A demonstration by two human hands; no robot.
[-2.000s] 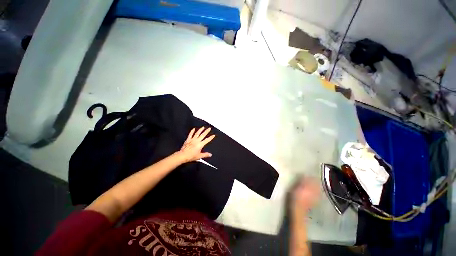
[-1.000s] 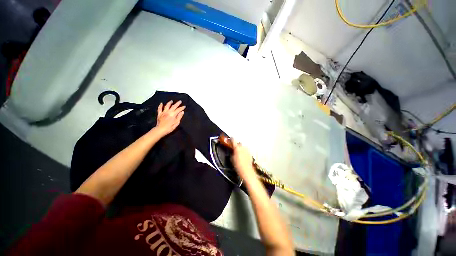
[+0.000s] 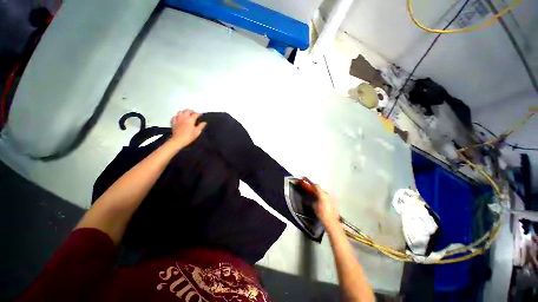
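Observation:
A black suit jacket lies on the pale pressing table, with a black hanger at its collar. One jacket sleeve stretches out to the lower right. My left hand is at the jacket's shoulder near the collar, fingers bent; whether it pinches the cloth is unclear. My right hand is closed on the red-orange handle of the steam iron. The iron lies over the lower end of the sleeve and hides part of it. A yellow hose runs from the iron to the right.
A padded pressing arm stands at the left and a blue beam at the back. A white cloth is at the table's right edge, beside a blue bin. Tape rolls and scraps lie on the far ledge.
My right hand has taken the iron from beside the white cloth onto the sleeve, then moved it down towards the cuff. My left hand has shifted up and left towards the collar.

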